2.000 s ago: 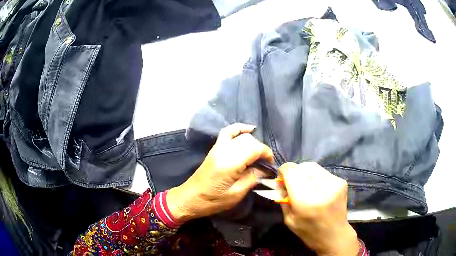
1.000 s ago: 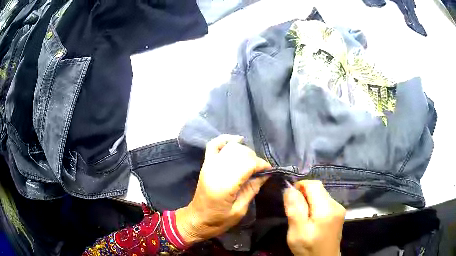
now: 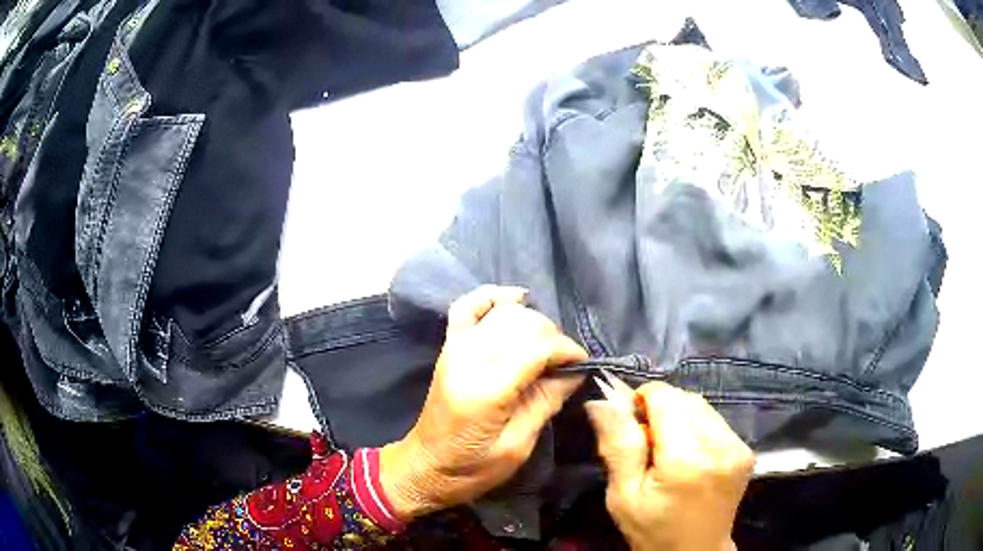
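A grey-black denim jacket (image 3: 711, 280) lies spread on the white table with its yellow-green back design facing up. My left hand (image 3: 490, 398) pinches the jacket's hem band (image 3: 798, 385) near the middle front. My right hand (image 3: 674, 463) is closed around thread snips (image 3: 612, 385), mostly hidden in the fist. The pale metal tips show at the underside of the hem band, just right of my left fingers. Loose thread ends are too small to tell.
Other dark denim jackets (image 3: 162, 215) are heaped at the left. The white table (image 3: 367, 205) has a curved front edge. Dark cloth hangs below that edge. A strip of dark cloth (image 3: 892, 38) lies at the top right.
The snips, open with orange handles showing earlier, are now mostly covered by my right fist. Their tips have moved up to the hem band. My left hand still holds the band.
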